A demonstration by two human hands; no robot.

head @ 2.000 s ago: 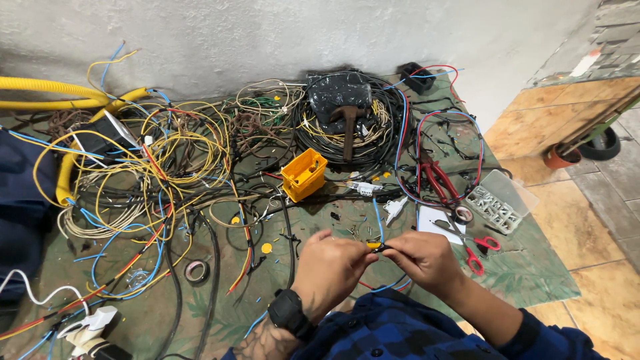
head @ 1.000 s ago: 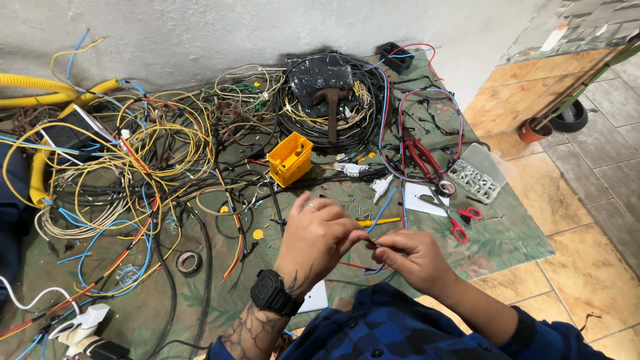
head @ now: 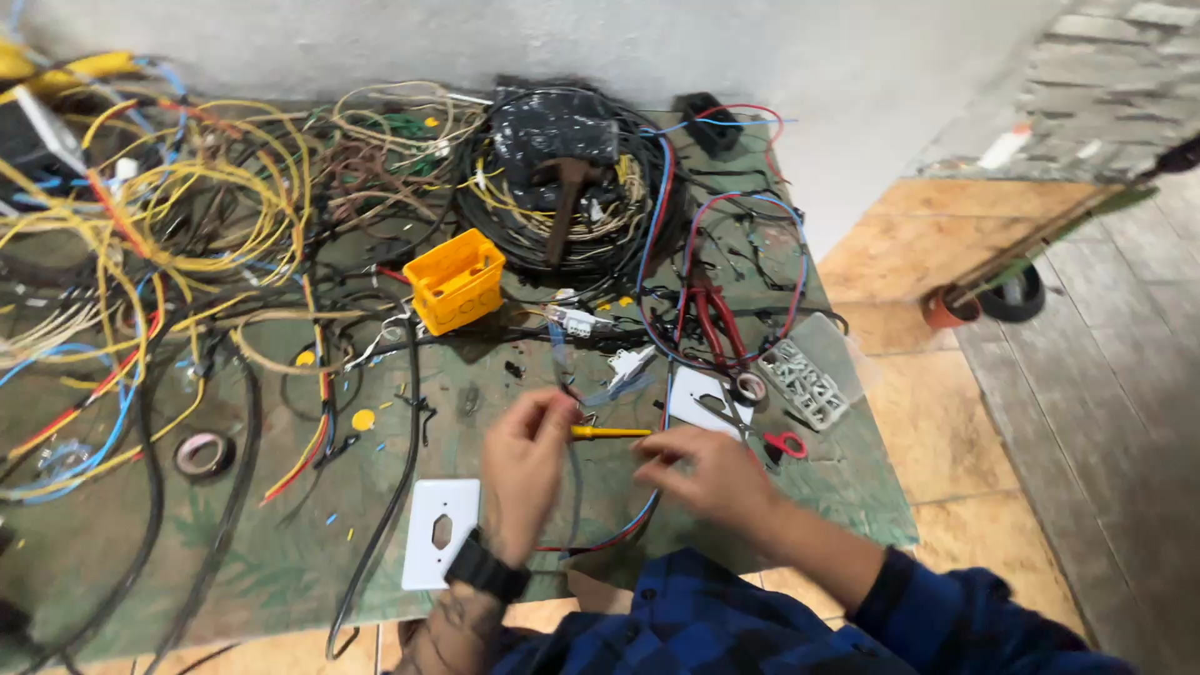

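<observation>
My left hand (head: 530, 459), wearing a black watch, is raised over the cloth-covered table, thumb and fingertips pinched on a thin wire that is blurred by motion. My right hand (head: 703, 469) is to its right, blurred, its fingers slightly apart with nothing visible between them. Between the hands a yellow-handled tool (head: 611, 432), perhaps a small screwdriver, lies on the cloth. Red and blue wires (head: 647, 511) run below and past the right hand. A white wall plate (head: 441, 534) lies left of my left wrist. A yellow electrical box (head: 457, 281) stands further back.
Tangled cables (head: 206, 206) cover the left side. A hammer (head: 567, 211) rests on a black cable coil (head: 478, 220) at the back. Red-handled pliers (head: 717, 323), a second wall plate (head: 689, 398), scissors (head: 786, 444) and a box of screws (head: 806, 384) lie at right; electrical tape (head: 203, 455) at left.
My hands, together on a wire one second ago, are now apart. The yellow tool, between my fingers two seconds ago, lies on the table. The wall plate at left shows more fully.
</observation>
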